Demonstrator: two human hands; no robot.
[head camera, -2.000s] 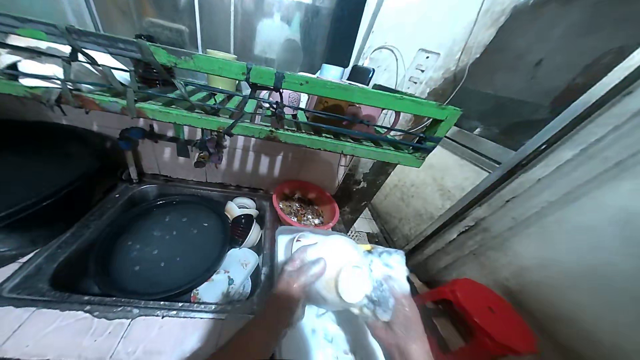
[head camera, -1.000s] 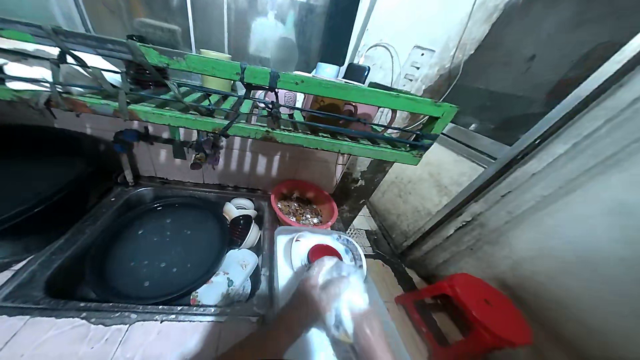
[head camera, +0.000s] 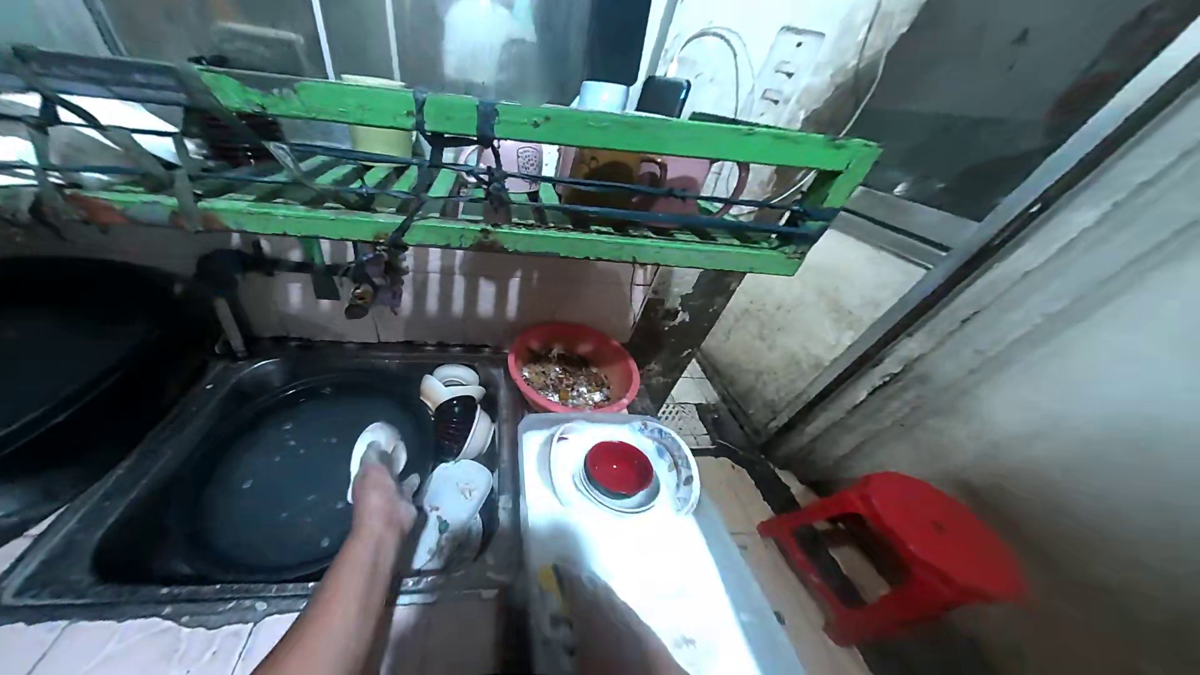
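Note:
My left hand (head camera: 380, 487) holds a small white dish (head camera: 378, 448) over the right side of a round black basin of water (head camera: 281, 487) in the sink. My right hand (head camera: 609, 623) is blurred at the bottom edge, low over the white work surface; its fingers and anything in them cannot be made out. A red bowl (head camera: 619, 469) sits on stacked white plates (head camera: 677, 450) at the far end of that surface. Right of the basin, bowls and cups (head camera: 459, 417) are stacked in the sink, with white oblong dishes (head camera: 455, 497) nearer me.
A red plastic basin of food scraps (head camera: 574, 367) stands behind the white surface. A green rack (head camera: 600, 131) with mugs hangs above the sink. The tap (head camera: 228, 323) is at the back left. A red plastic stool (head camera: 900, 553) stands right, by the wall.
My left hand has moved left from the white surface to over the sink. My hands, together on a soapy item before, are now apart. The red bowl on the plates is now uncovered.

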